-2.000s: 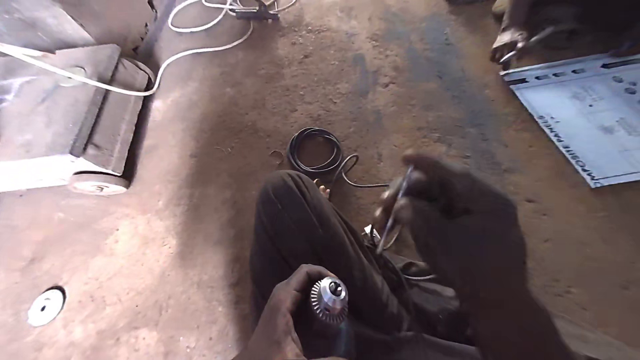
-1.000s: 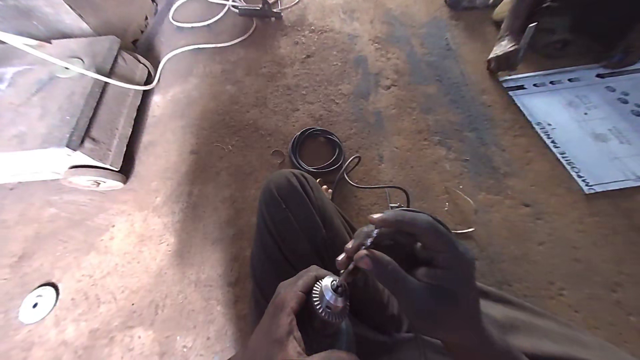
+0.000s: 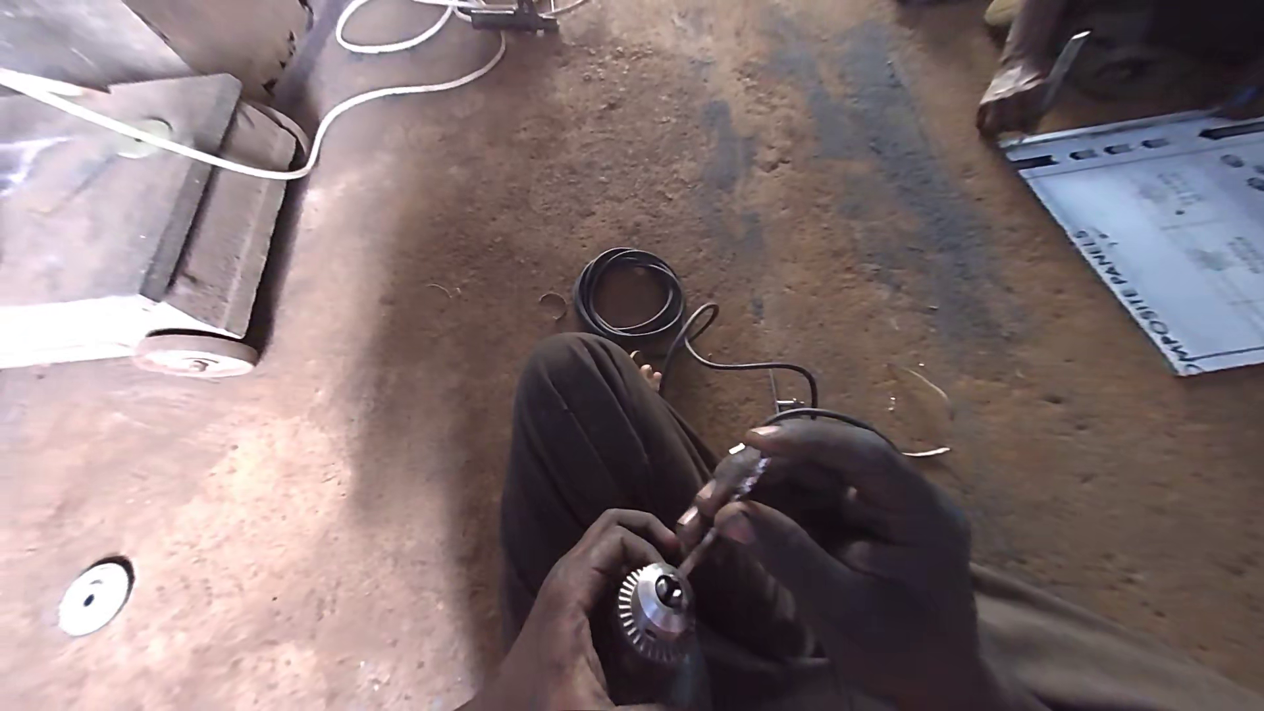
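My left hand (image 3: 583, 602) is wrapped around a metal drill chuck (image 3: 657, 610), whose toothed collar and jaw opening face up. The body of the tool below the chuck is mostly hidden. Between the thumb and fingers of my right hand (image 3: 839, 533) is a thin metal rod (image 3: 703, 549), perhaps a drill bit, tilted with its lower end beside the chuck's opening. Whether it touches the chuck I cannot tell. Beyond my knee a coil of black cable (image 3: 629, 293) lies on the ground, its free length running toward my right hand.
A metal machine part with a small wheel (image 3: 197, 354) stands at left, crossed by a white cable (image 3: 395, 91). A round disc (image 3: 95, 598) lies lower left. At upper right a person's hand (image 3: 1012, 99) holds a flat tool beside a printed panel (image 3: 1175, 237). Wire scraps (image 3: 926, 452) lie right.
My right hand has come down and left, bringing the rod from above my knee to beside the chuck. My left hand still holds the chuck in about the same place.
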